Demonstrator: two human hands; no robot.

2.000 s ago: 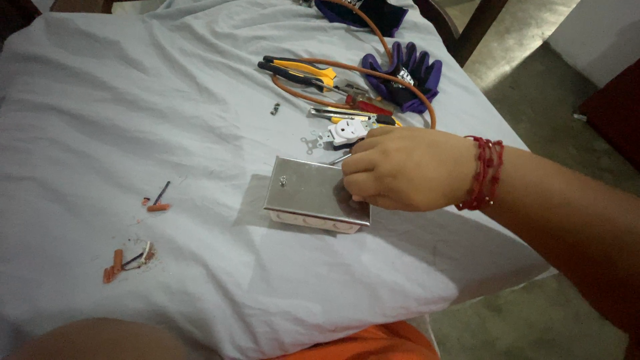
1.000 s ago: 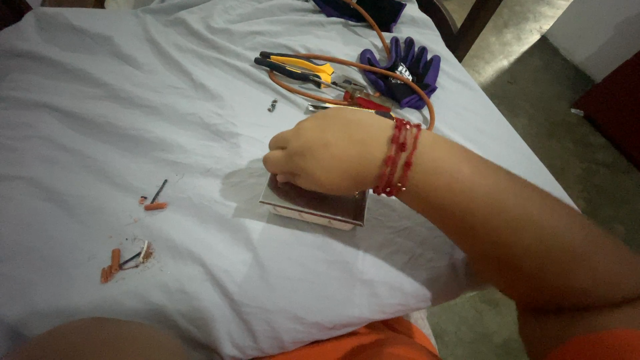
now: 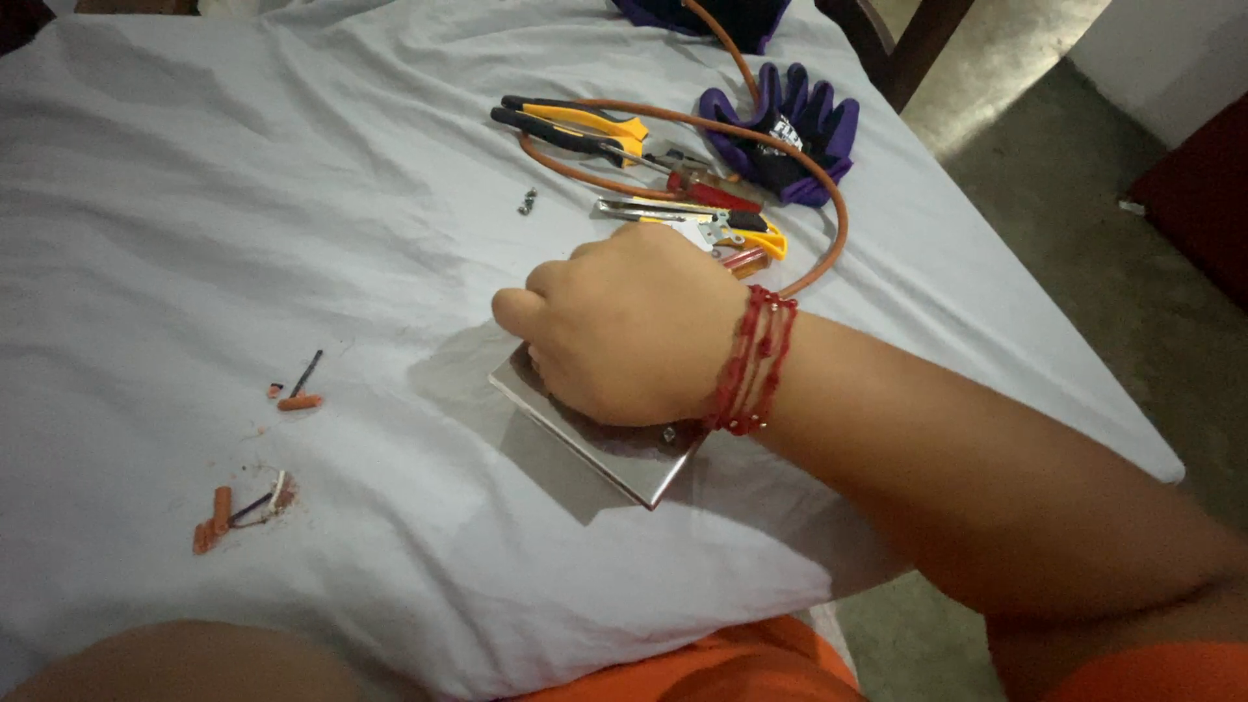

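A metal electrical box with a flat steel cover (image 3: 624,463) rests on the light cloth, turned at an angle with one corner toward me. My right hand (image 3: 624,327), with red beaded bracelets at the wrist, is over the box and closed around it; the fingertips are hidden beneath the hand. A small screw head (image 3: 668,436) shows on the cover near the wrist. Just behind the hand, a white receptacle (image 3: 697,232) with a metal strap is mostly covered. Beside it is a red screwdriver handle (image 3: 746,263). My left hand is not in view.
Behind lie yellow-black pliers (image 3: 575,129), a utility knife (image 3: 765,232), a red-handled screwdriver (image 3: 712,195), an orange cable (image 3: 840,224) and a purple-black glove (image 3: 785,136). Small screws (image 3: 527,202) sit left of the knife. Cable scraps (image 3: 222,509) lie at left. The cloth's edge slopes down at right.
My right hand moved left from the box's right side to over its cover. The box has turned on the cloth, and the screw head seen at its left is now near my wrist.
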